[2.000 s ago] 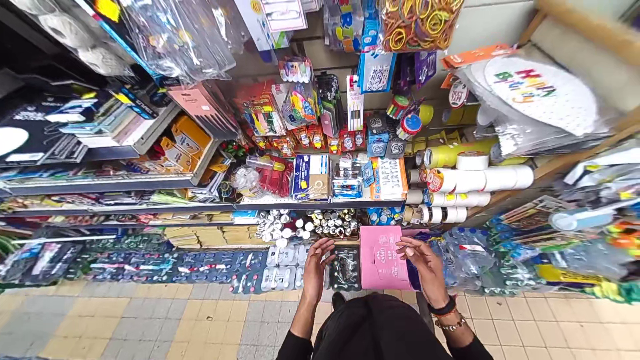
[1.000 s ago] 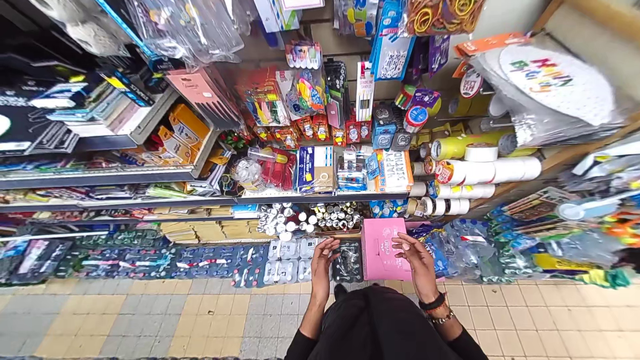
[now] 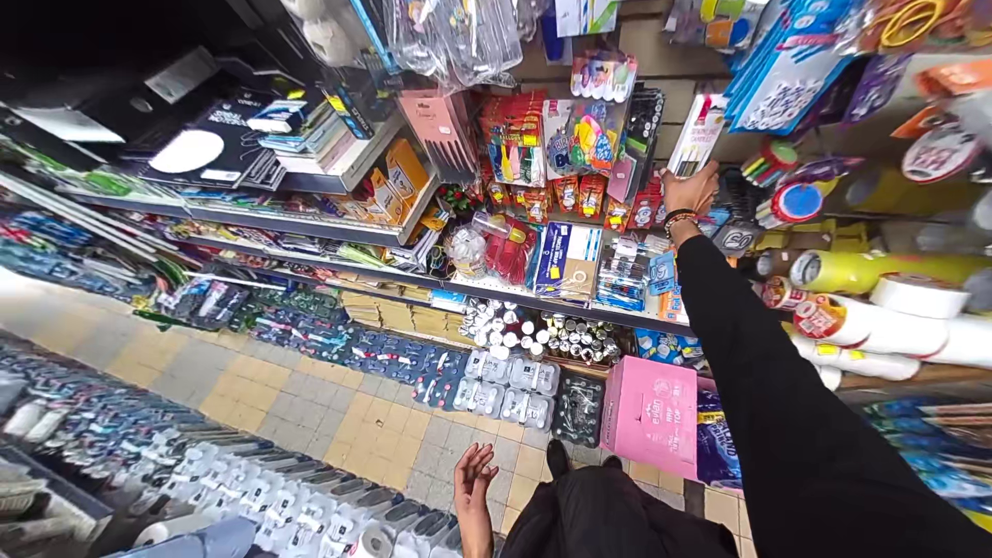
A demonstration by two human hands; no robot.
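My right hand [image 3: 690, 194], at the end of an outstretched black sleeve, is at the lower end of a white hanging pack of sparkling candles [image 3: 700, 132]. Its fingers touch the pack; whether they grip it is hard to tell. Bead bracelets circle that wrist. Low in the view, my left hand [image 3: 474, 473] is raised over the tiled floor with fingers loosely curled and apart, holding nothing. Balloon packs [image 3: 515, 143] hang left of the right hand. A pink cardboard box [image 3: 651, 415] stands on the floor, below the shelf.
A shelf edge [image 3: 496, 293] runs below packs of paper and pens. White rolls [image 3: 922, 333] lie at the right. Shrink-wrapped bottles [image 3: 529, 407] and a dark bottle pack [image 3: 577, 411] stand along the floor. Stacked stationery [image 3: 310, 147] fills the left shelf.
My right hand has gone from over the pink box up to the hanging candle pack. My left hand is now lower, away from the box. The view has shifted and tilted.
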